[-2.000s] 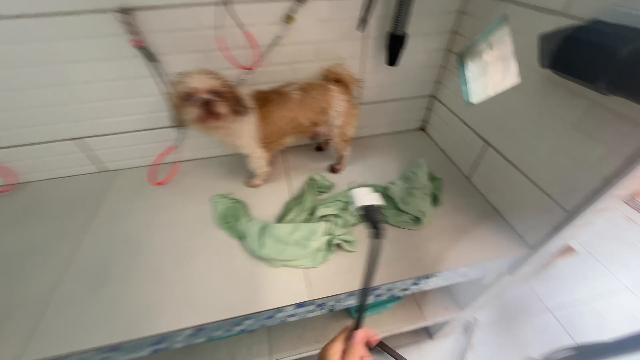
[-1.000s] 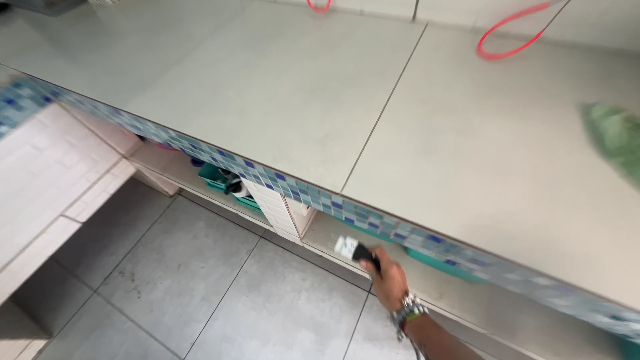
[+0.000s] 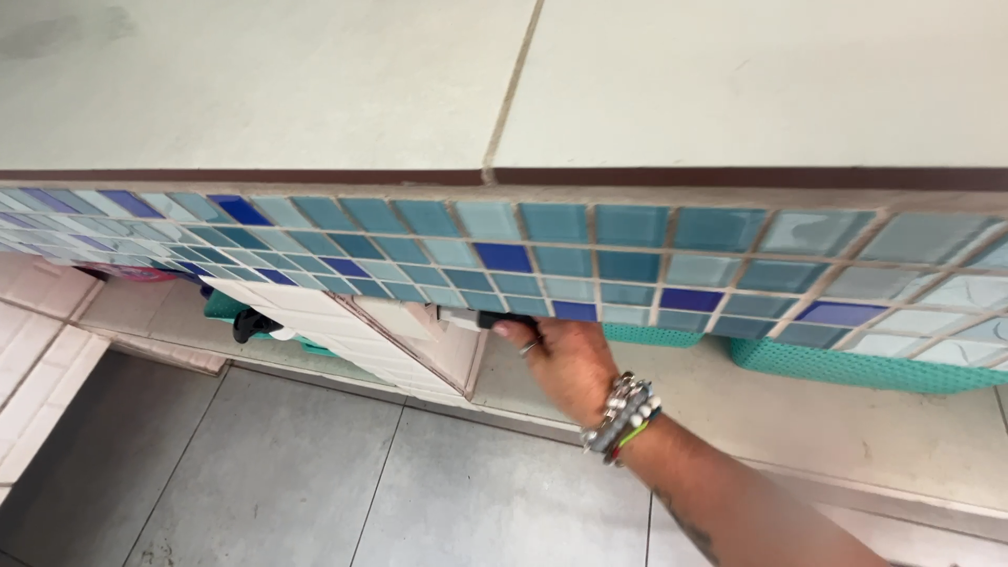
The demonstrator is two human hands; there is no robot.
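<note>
From the lower right my right hand (image 3: 568, 366), with a ring and several bracelets at the wrist, reaches under the mosaic-tiled edge of the counter. Its fingers close on a black plug-like end (image 3: 500, 319). A white part (image 3: 458, 316) lies just left of the black end, beside the white-tiled divider (image 3: 465, 358) of the shelf. The counter edge partly hides both pieces, so whether the white part touches the divider cannot be told. My left hand is out of view.
Blue mosaic tiles (image 3: 504, 256) face the edge of the pale countertop (image 3: 709, 87). On the low shelf (image 3: 709, 402) are teal perforated baskets (image 3: 850, 366) at the right. Left of the divider, another teal basket (image 3: 224, 305) holds a black item (image 3: 253, 324). Grey floor tiles (image 3: 504, 488) lie below.
The view has swung from the dog and green cloth to the counter's front edge. My right hand, with the white-tipped black piece, has moved from in front of the shelf to under the edge.
</note>
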